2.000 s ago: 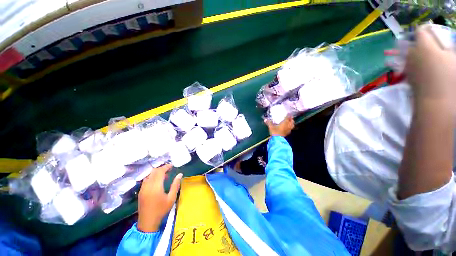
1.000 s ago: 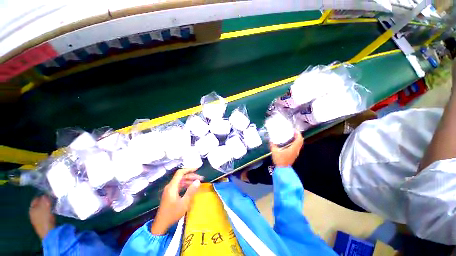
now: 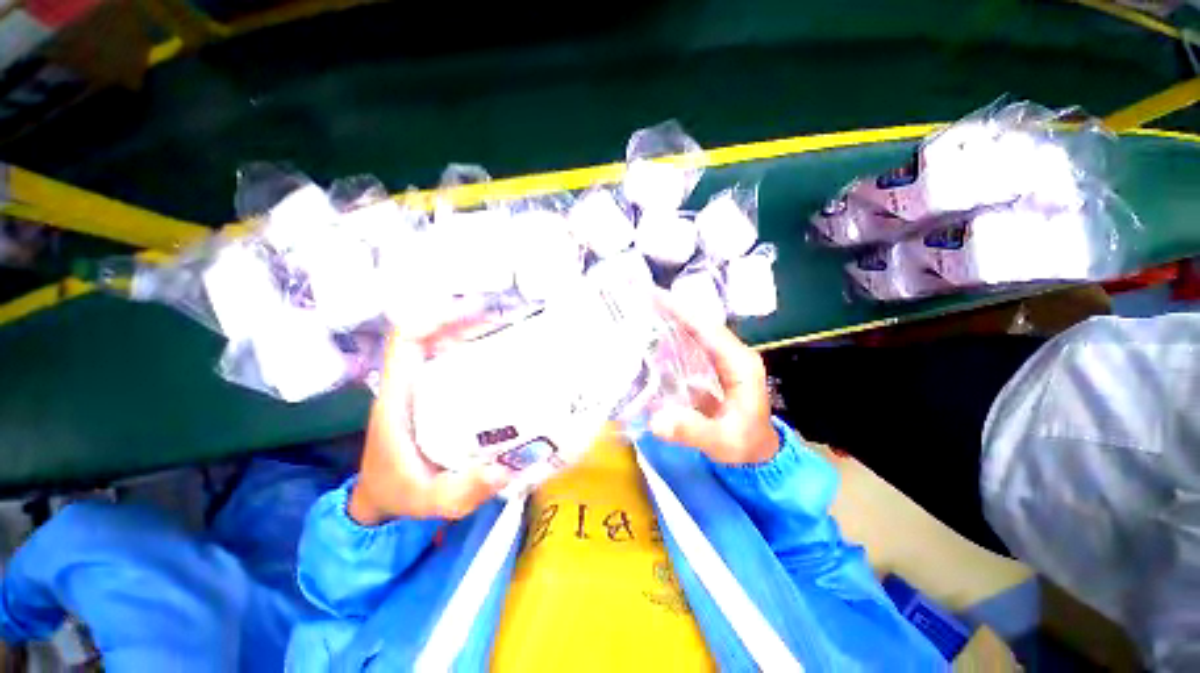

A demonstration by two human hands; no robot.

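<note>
A large white pack in clear film lies between my two hands in front of my chest, with small dark print on its lower face. My left hand grips its left end. My right hand holds its right end with the crinkled film. Beyond it lies a jumbled pile of bagged white units, overexposed and partly hidden by the pack. To the right, a neater double row of bagged units shows purple-grey parts and dark ovals.
The dark green belt has yellow edge strips. A small clear bottle with a green cap seems to lie at the pile's left end. A blue-clad person is at left, a person in pale clothing at right. A blue tray is below right.
My right hand has moved left from the right group with a white pack. My left hand has come onto its other end. The view has shifted, and the left neighbour's hand is out of view.
</note>
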